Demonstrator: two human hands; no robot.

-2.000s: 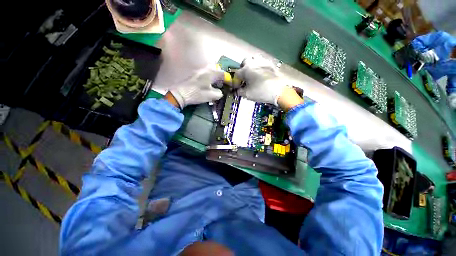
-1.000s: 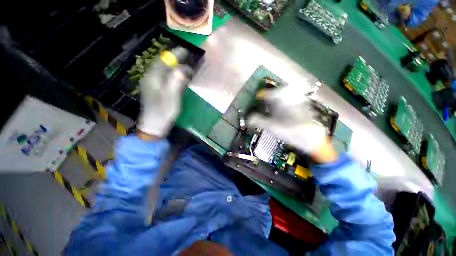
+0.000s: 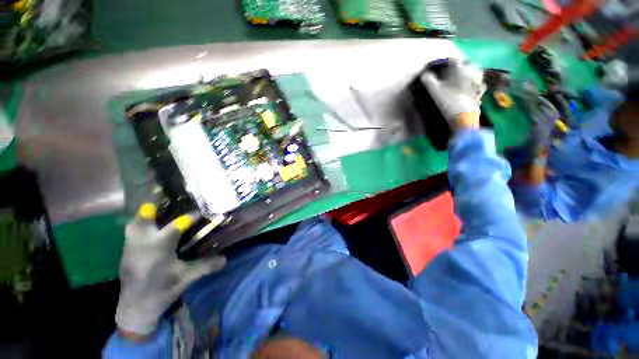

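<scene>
A green circuit board [image 3: 249,151] with yellow parts and a long white block sits in a black carrier frame [image 3: 245,231] on the grey-green pad [image 3: 301,91]. My left hand [image 3: 150,270], in a pale glove with yellow fingertips, is at the frame's near left corner, fingers over the edge and thumb just outside it. Whether it grips the frame is unclear. My right hand [image 3: 455,91], gloved and blurred, is at the narrow black bin [image 3: 436,123] on the right, fingers at its opening. What the fingers hold is hidden.
Smaller green boards [image 3: 284,12] stand along the far side. Thin dark strips [image 3: 354,129] lie on the steel sheet between frame and bin. A red panel [image 3: 426,231] shows under the bench front. A co-worker's blue sleeve [image 3: 581,182] is at the right. A dark tray [image 3: 24,231] is at the left.
The view has swung to the right. My left hand has gone from the tray of green pieces to the frame's corner. My right hand has left the frame and moved right to the bin.
</scene>
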